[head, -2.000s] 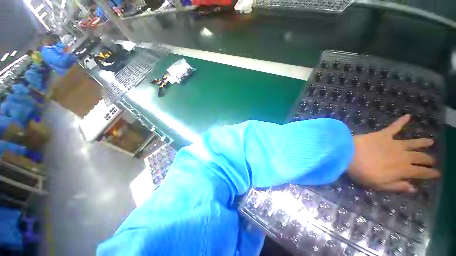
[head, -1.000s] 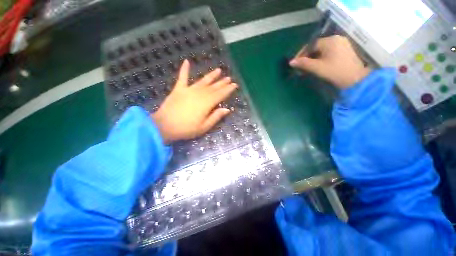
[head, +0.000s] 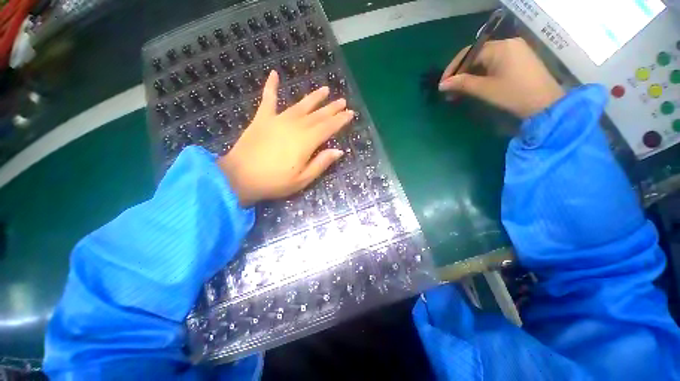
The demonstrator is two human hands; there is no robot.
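Note:
A large clear blister tray (head: 298, 300) lies on the green bench and overhangs its near edge, with small dark components (head: 216, 45) in its pockets. My bare left hand (head: 287, 145) rests palm down on the tray, fingers spread, holding nothing. My bare right hand (head: 503, 78) is to the right of the tray, closed around slim dark tweezers (head: 486, 30) held like a pen. The tweezers' tip is at a small dark patch of loose parts (head: 431, 83) on the green surface; the fingers partly hide the tip.
A white instrument (head: 555, 33) with a bright screen and round coloured buttons stands at the upper right. A pale strip (head: 403, 24) runs along the far side of the green surface (head: 82, 171). Red cables (head: 16, 26) show at the upper left. A bright glare band crosses the tray.
The view has swung right since the oldest frame, bringing my right hand into sight. Since the middle frame, my left hand stays on the tray and my right hand has barely moved.

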